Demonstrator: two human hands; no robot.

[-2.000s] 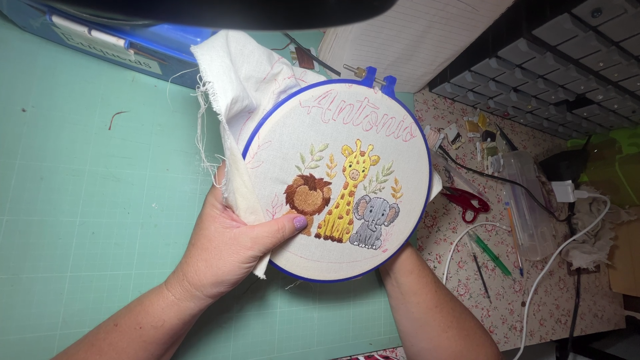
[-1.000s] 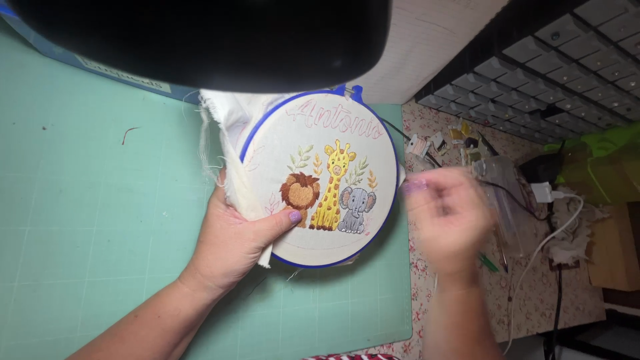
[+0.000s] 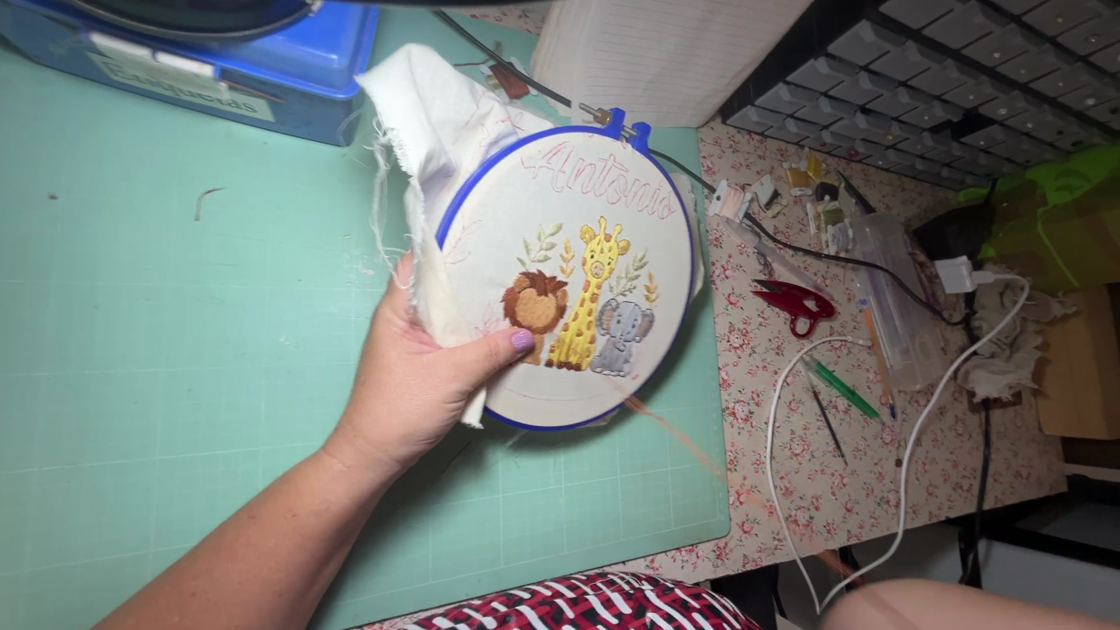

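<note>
My left hand (image 3: 429, 376) grips the blue embroidery hoop (image 3: 564, 427) at its left side, thumb on the front of the white fabric (image 3: 560, 394). The fabric carries an embroidered lion (image 3: 535, 306), giraffe (image 3: 582, 324) and elephant (image 3: 621, 337), leafy sprigs, and lettering outlined in pink. Its frayed edge bunches out at the left of the hoop. A peach-coloured thread (image 3: 674, 429) runs from the fabric's lower part down to the right, blurred. Only a forearm, perhaps the right one, shows at the bottom right edge; my right hand is out of view.
A green cutting mat (image 3: 175, 350) lies under the hoop, with a blue plastic box (image 3: 262, 79) at upper left. On the floral tabletop (image 3: 752, 455) are red thread snips (image 3: 798, 302), a green pen (image 3: 844, 388), a white cable (image 3: 774, 437) and thread bobbins (image 3: 728, 199). Small-drawer cabinets (image 3: 919, 87) stand upper right.
My right hand was behind the hoop's lower right, then beside its right edge, blurred; now it is out of view. The peach thread now trails from the front. My left hand keeps hold.
</note>
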